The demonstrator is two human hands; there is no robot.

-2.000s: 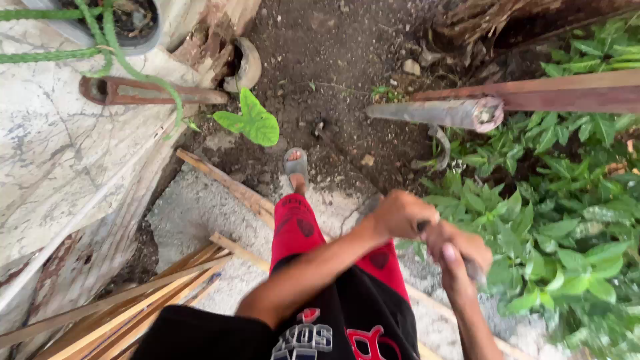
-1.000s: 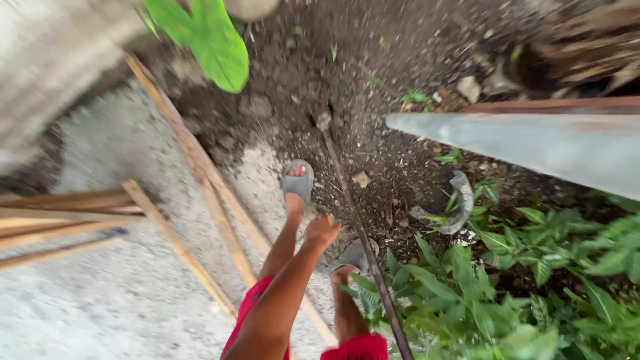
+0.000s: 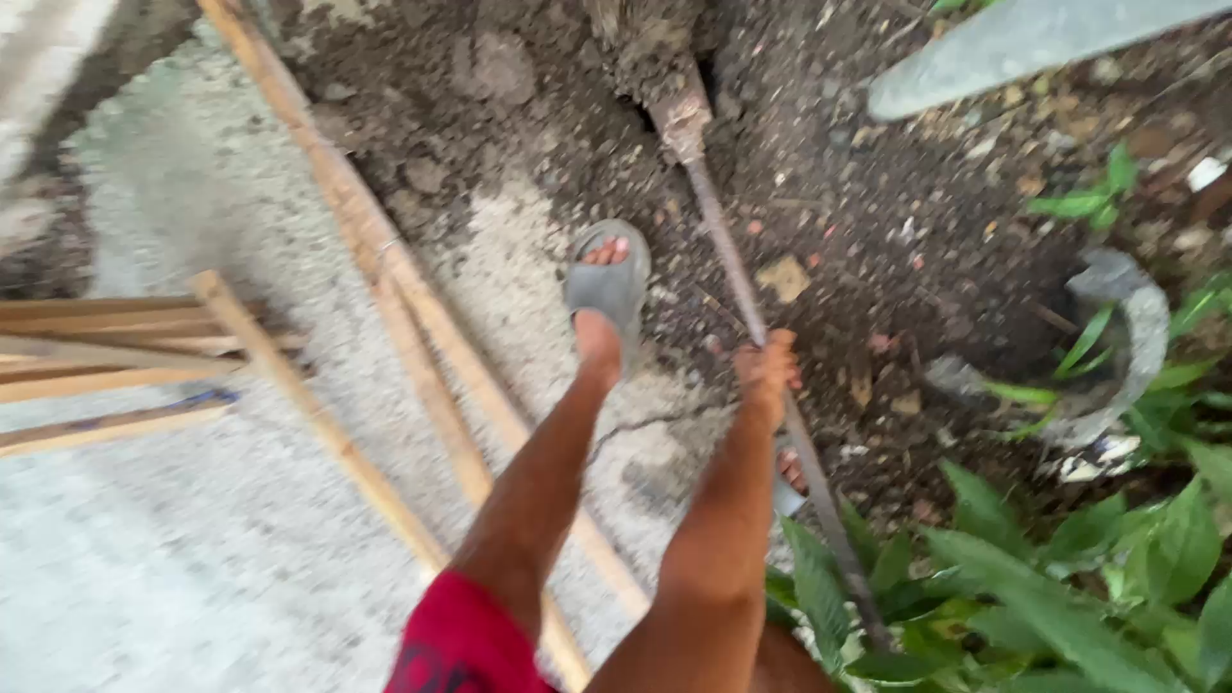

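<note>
A long metal digging bar [image 3: 717, 217] with a flat, soil-caked blade lies slantwise across the view. Its blade end meets loose, dark soil [image 3: 626, 53] beside a small dark gap at the top. My left hand [image 3: 770, 369] is closed around the middle of the shaft, above the ground near my right foot. The shaft's lower end passes among green leaves at the bottom right. My right hand is out of view. My left foot, in a grey slide sandal [image 3: 606, 279], stands at the edge of rough concrete; the right sandal [image 3: 787, 496] is partly hidden behind the bar and my arm.
Long wooden strips [image 3: 414, 298] lie across the concrete [image 3: 212, 539], with more stacked at left [image 3: 106, 361]. A grey pole or pipe [image 3: 1001, 53] juts in at top right. A curved, broken grey piece [image 3: 1145, 337] and leafy plants [image 3: 1039, 597] are at right.
Two seconds ago both my hands were together on the bar; now only my left hand shows, lower on the shaft. The view has moved closer to the ground.
</note>
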